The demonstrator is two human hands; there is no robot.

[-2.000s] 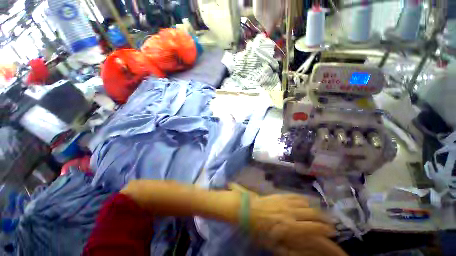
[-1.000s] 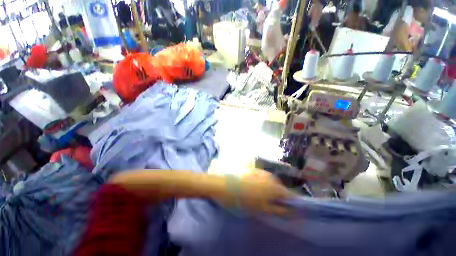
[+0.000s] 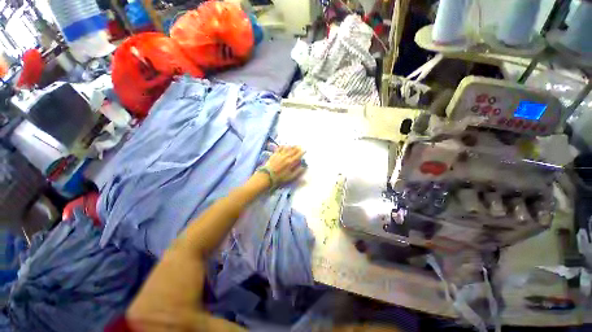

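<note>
My left hand (image 3: pixel 284 165), with a band at the wrist, is at the right edge of the long, rumpled light blue cloth pile (image 3: pixel 188 155) on the table. It touches the cloth; whether the fingers grip it cannot be told. Below it, light blue folds (image 3: pixel 279 240) hang towards the table's front edge. Blurred skin shows at the bottom edge of the picture, but no right hand can be made out. The off-white overlock machine (image 3: pixel 480 175) stands right of the cloth, its needle area (image 3: pixel 397 214) beside a bright lamp spot.
Orange-red bags (image 3: pixel 211 39) lie behind the pile. A striped cloth bundle (image 3: pixel 341 65) is behind the table (image 3: pixel 363 275). More blue cloth (image 3: pixel 78 279) is heaped low at left. White strips (image 3: pixel 461 301) hang below the machine; small slim items (image 3: pixel 550 303) lie near the right front edge.
My left hand has moved up and away from the lower middle to the pile's right edge. The blue cloth stretched across the lower right is gone from there. The view has shifted closer to the machine.
</note>
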